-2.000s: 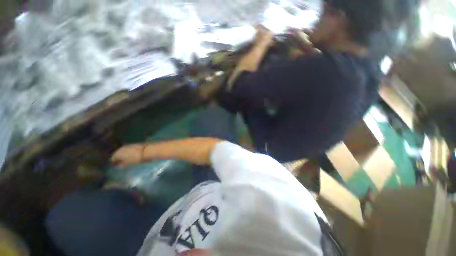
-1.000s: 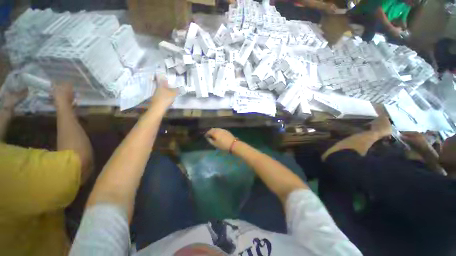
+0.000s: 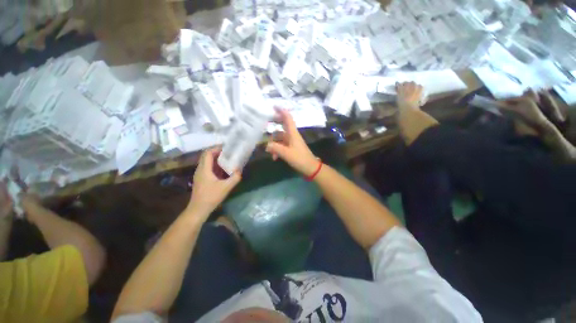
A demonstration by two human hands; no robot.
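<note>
My left hand (image 3: 211, 183) grips the near end of a slim white product box (image 3: 239, 148), held tilted in front of the table's front edge. The box is blurred, and its far end overlaps the white boxes behind it. My right hand (image 3: 290, 144) is just right of the box, with fingers apart and nothing seen in it. A loose pile of white boxes (image 3: 294, 60) lies on the table beyond my hands.
Neater stacks of white boxes (image 3: 63, 117) stand at the left. A white sheet (image 3: 134, 135) lies at the table's edge (image 3: 161, 167). A person in yellow (image 3: 44, 284) sits left; a person in dark clothes (image 3: 499, 202) sits right, one hand on the table.
My left hand has come back from the pile with a white box in it. My right hand has risen from over my lap and opened beside the box.
</note>
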